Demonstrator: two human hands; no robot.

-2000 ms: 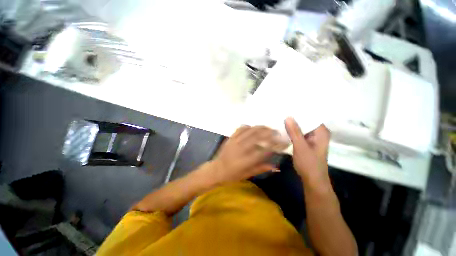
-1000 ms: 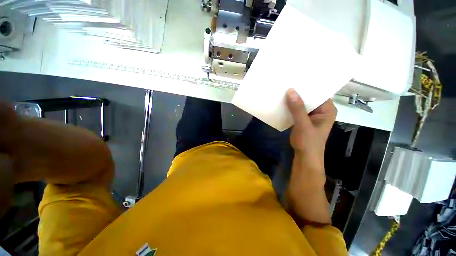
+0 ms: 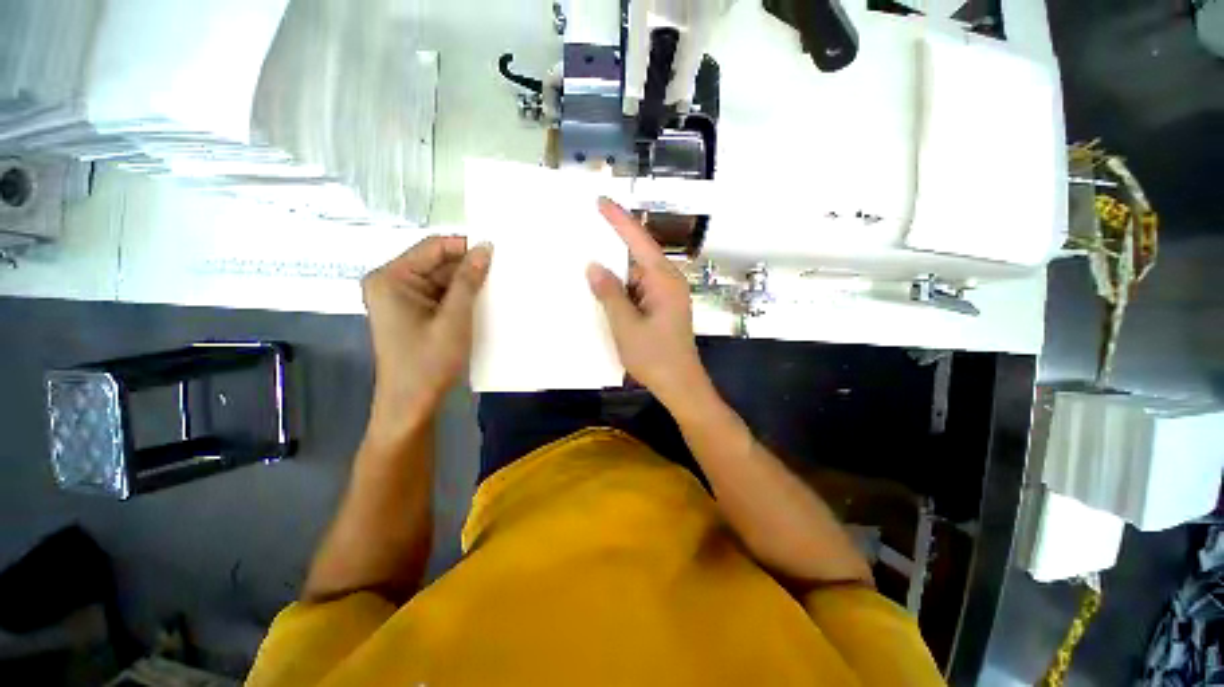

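A white fabric panel (image 3: 544, 302) lies upright in front of me, its far edge at the needle area of the sewing machine (image 3: 600, 101). My left hand (image 3: 427, 289) pinches the panel's left edge between thumb and fingers. My right hand (image 3: 647, 298) is at the panel's right side, thumb on top and index finger pointing to its far right corner; the other fingers are partly hidden. A tall fanned stack of white panels (image 3: 336, 101) stands at the left of the table. A flat white pile (image 3: 987, 148) lies on the machine's right side.
A black-and-chrome stool (image 3: 175, 416) stands on the floor at left. Small metal fittings (image 3: 754, 289) line the machine's near edge. A dark lever (image 3: 819, 34) is at the top. White bundles (image 3: 1128, 456) with yellow patterned ties are at right.
My left hand has come in from the far left and taken the panel's left edge. The panel has moved left and turned straight, up to the needle area.
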